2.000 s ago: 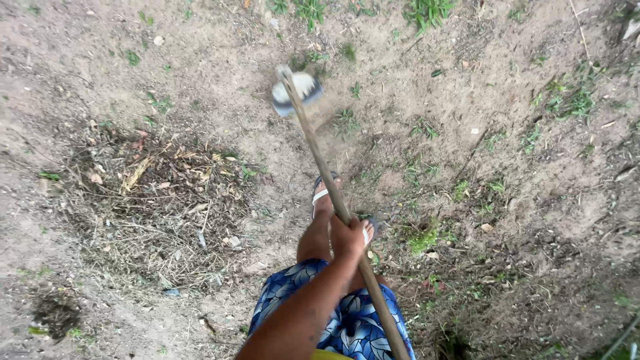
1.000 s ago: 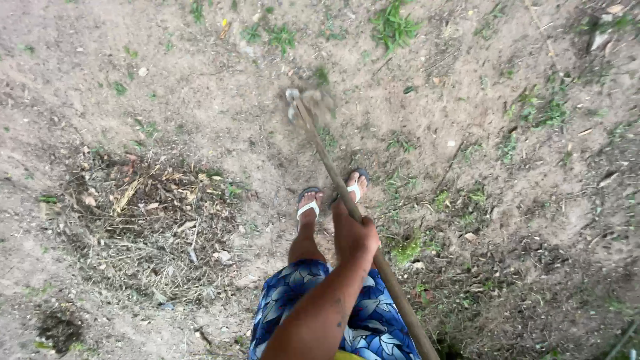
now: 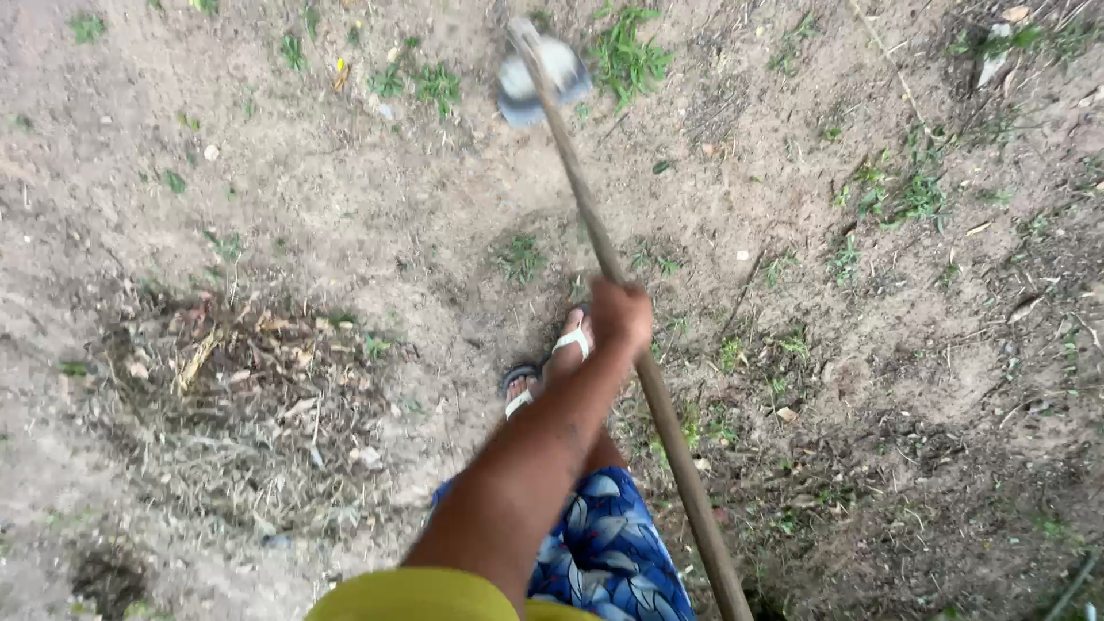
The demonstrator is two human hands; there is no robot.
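My left hand [image 3: 623, 319] is closed around the middle of the long wooden handle of a hoe [image 3: 668, 423], with the left arm reaching across in front of my body. The handle slants from the lower right up to the hoe's blade [image 3: 543, 82], a wide metal piece with a pale face and darker edge, blurred by motion. Whether the blade touches the soil cannot be told. The lower end of the handle runs out of the bottom edge. My right hand is not in view.
My feet in flip-flops [image 3: 571, 343] stand on bare soil below the blade. A heap of dry grass and leaves [image 3: 250, 414] lies to the left. Green weeds [image 3: 634, 56] grow right of the blade, with more tufts [image 3: 918, 194] farther right. Small twigs and leaves litter the ground.
The hoe's blade has moved farther from my feet than one second ago, and its wide face shows more plainly. My feet have changed position. The left hand has kept its grip on the handle.
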